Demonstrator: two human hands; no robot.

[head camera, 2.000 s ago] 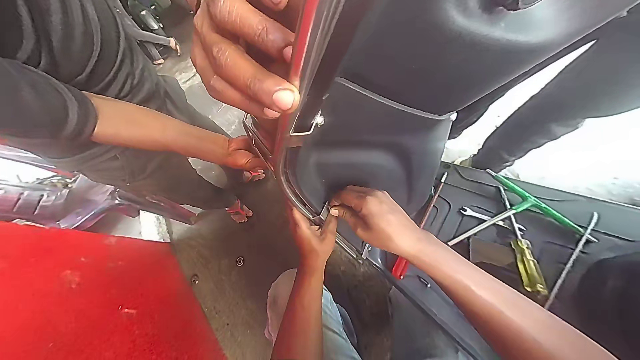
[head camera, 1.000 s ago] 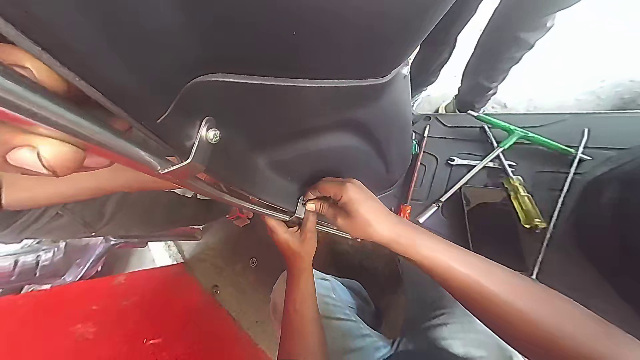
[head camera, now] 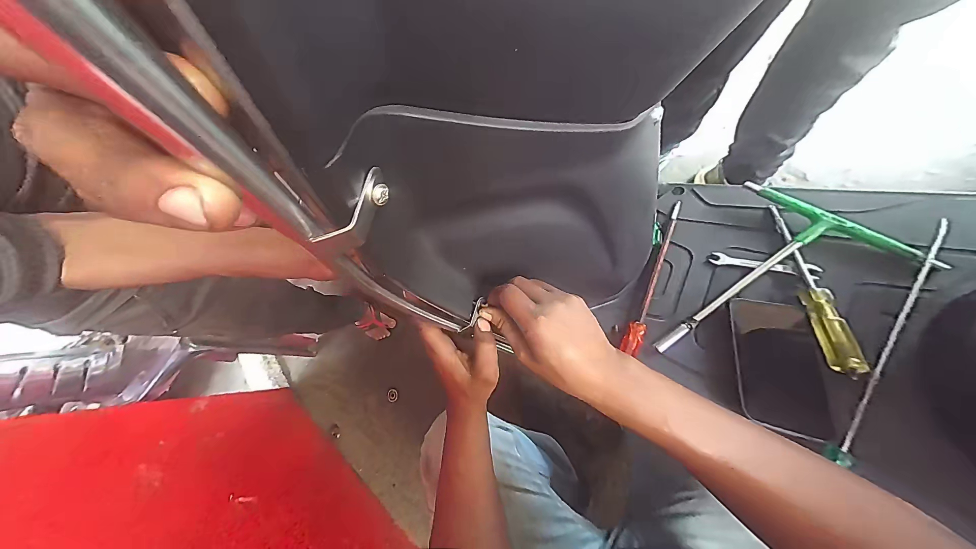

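My left hand (head camera: 463, 364) is under the curved metal tube (head camera: 404, 303), its thumb raised against a small metal bracket (head camera: 474, 314). From the right, my right hand (head camera: 553, 332) pinches at the same bracket, fingertips close to the black plastic panel (head camera: 526, 221); something small and brassy shows between the fingertips, too small to name. Farther up the tube, another metal bracket (head camera: 354, 217) is fixed to the panel by a cross-head screw (head camera: 380, 194). A co-worker's hand (head camera: 130, 168) grips the red and dark trim (head camera: 164, 130) at upper left.
On the black ribbed floor mat (head camera: 930, 305) at right lie a red-handled screwdriver (head camera: 650, 293), a green-handled T-wrench (head camera: 816, 229), an open-ended spanner (head camera: 751, 263), a yellow-handled screwdriver (head camera: 831, 328), a thin rod (head camera: 896, 335) and a dark phone-like slab (head camera: 778, 370). A red panel (head camera: 175, 473) fills the lower left. People stand nearby.
The view has swung and moved closer to the panel. My two hands stay together at the small bracket on the tube.
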